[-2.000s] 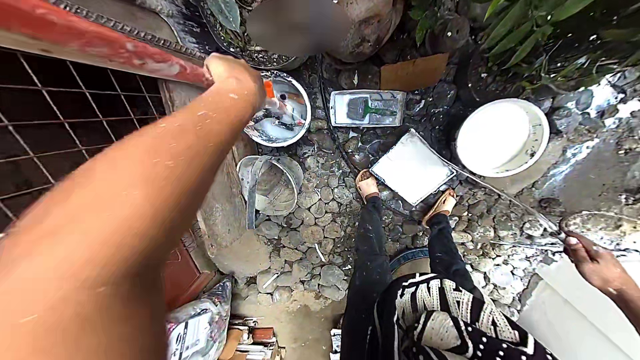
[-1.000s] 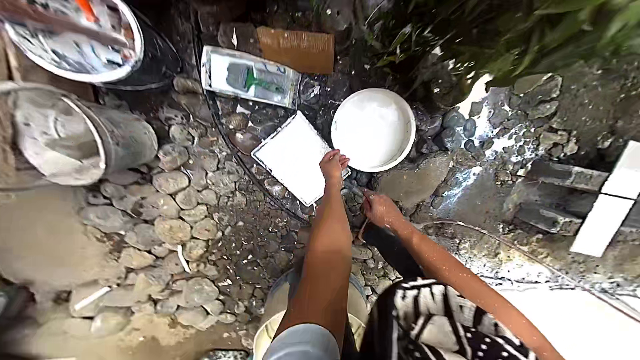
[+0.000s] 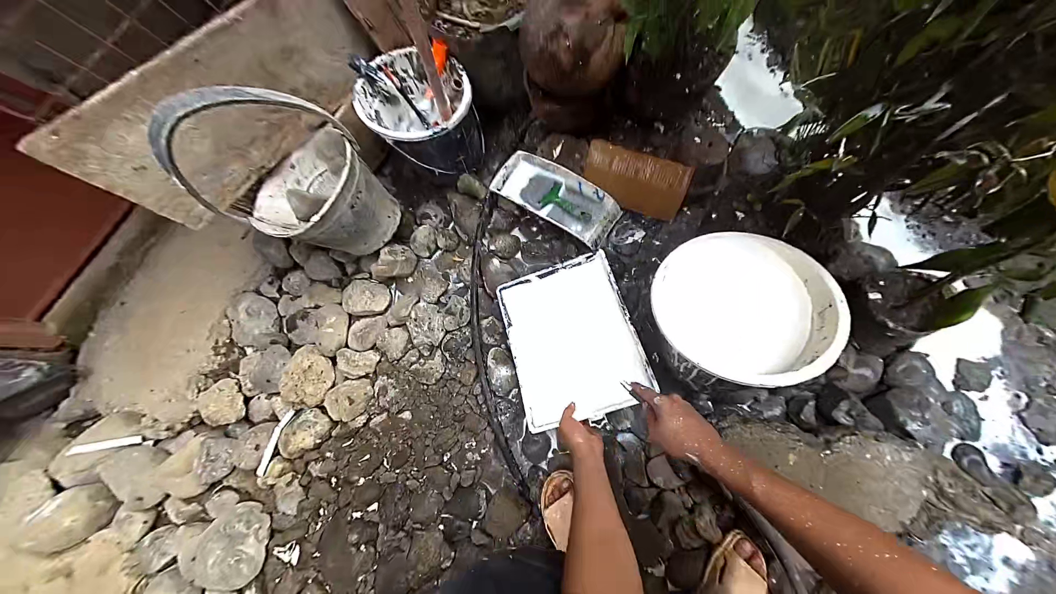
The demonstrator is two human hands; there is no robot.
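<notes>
A shallow rectangular tray (image 3: 569, 338) with a dark-streaked rim, filled with white liquid, lies on the stones in front of my feet. My left hand (image 3: 581, 431) is at its near edge, fingertips by the rim. My right hand (image 3: 672, 419) is at the near right corner, index finger reaching over the rim; whether it holds anything is unclear. To the right of the tray stands a round white basin (image 3: 827, 318), also with white liquid. Behind the tray is a smaller rectangular container (image 3: 610, 224) with a green-handled tool (image 3: 563, 200) in it.
A bucket with tools (image 3: 441, 148) stands at the back, and a grey-stained bucket (image 3: 359, 210) with a raised handle at the left. A black hose (image 3: 478, 355) runs over the stones left of the tray. A brown block (image 3: 639, 177) and leafy plants (image 3: 932, 124) are behind.
My left hand was up at the red beam two seconds ago and is now at the tray's near edge. My right hand, off at the right holding a thin line then, is now at the tray's corner.
</notes>
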